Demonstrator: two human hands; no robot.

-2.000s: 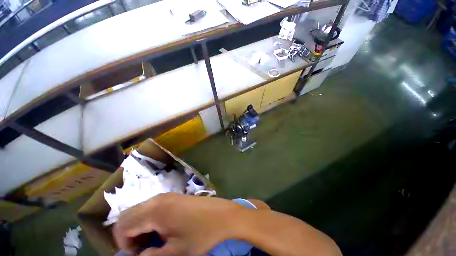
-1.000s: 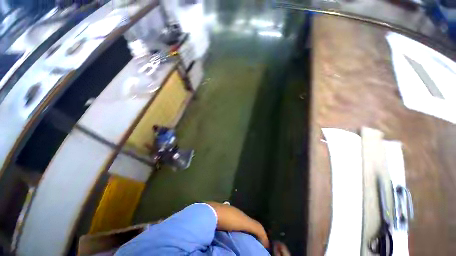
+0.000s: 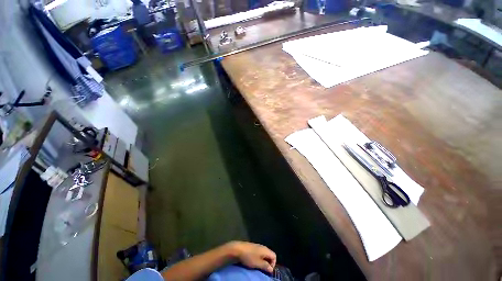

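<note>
A stack of white fabric lies near the table's left edge, its long side curved. A greyish-beige board lies lengthwise across it. Black-handled shears rest on the board and fabric, blades pointing away and left. A silver metal weight with a raised handle sits beside the blades. My left hand is low at the bottom centre, off the table, with its fingers curled; whether it holds anything cannot be told. My right hand is not in view.
The brown table fills the right side. Larger white sheets lie farther back, near a metal rail. A cluttered side bench stands left across the green floor. Blue bins stand at the far left.
The view has swung right from the side bench and scrap box to the cutting table. The box of white scraps is out of view. My left hand now shows low at the bottom centre.
</note>
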